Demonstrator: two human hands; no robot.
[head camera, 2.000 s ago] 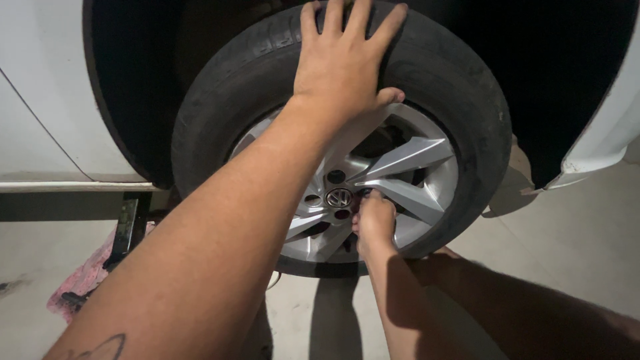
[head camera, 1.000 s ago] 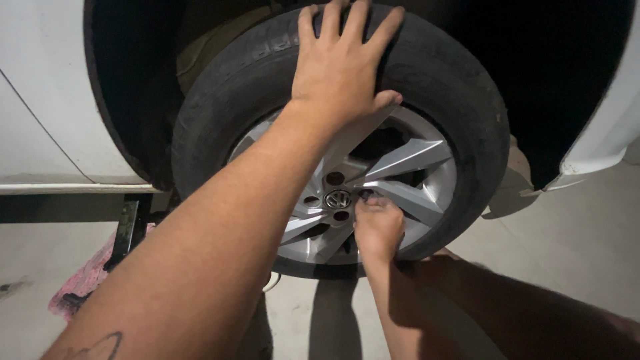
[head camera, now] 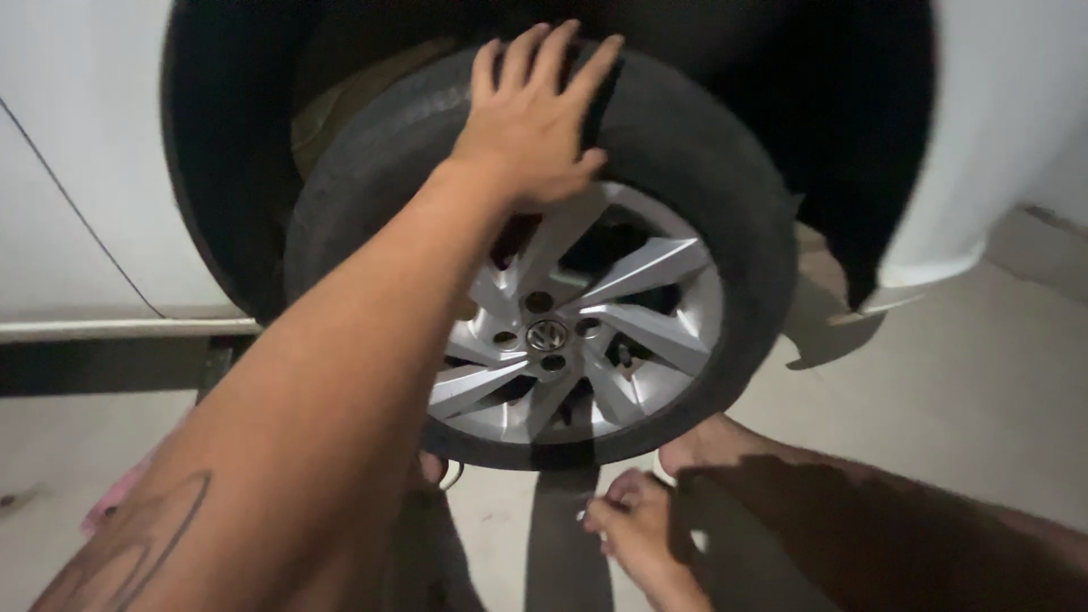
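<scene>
My left hand (head camera: 531,127) lies with spread fingers on the top of a black rubber tyre (head camera: 748,212), its palm near the rim's upper edge. The tyre is on a silver alloy wheel (head camera: 646,272) with a Volkswagen centre cap (head camera: 546,336) and bolt holes around it. Below the tyre, apart from it, my right hand (head camera: 633,518) has curled fingers, with a small pale thing at the fingertips; whether it holds something is unclear. My left forearm hides the wheel's left part.
A white car's body panel (head camera: 76,195) and dark wheel arch (head camera: 858,127) surround the wheel. My bare legs flank it, the right foot (head camera: 697,442) close to the tyre's bottom. A pink cloth (head camera: 119,497) lies on the pale floor (head camera: 960,391), partly behind my left arm.
My right hand has moved from beside the centre cap down to below the tyre. The bolt holes it covered now show. My left hand stays on the tyre.
</scene>
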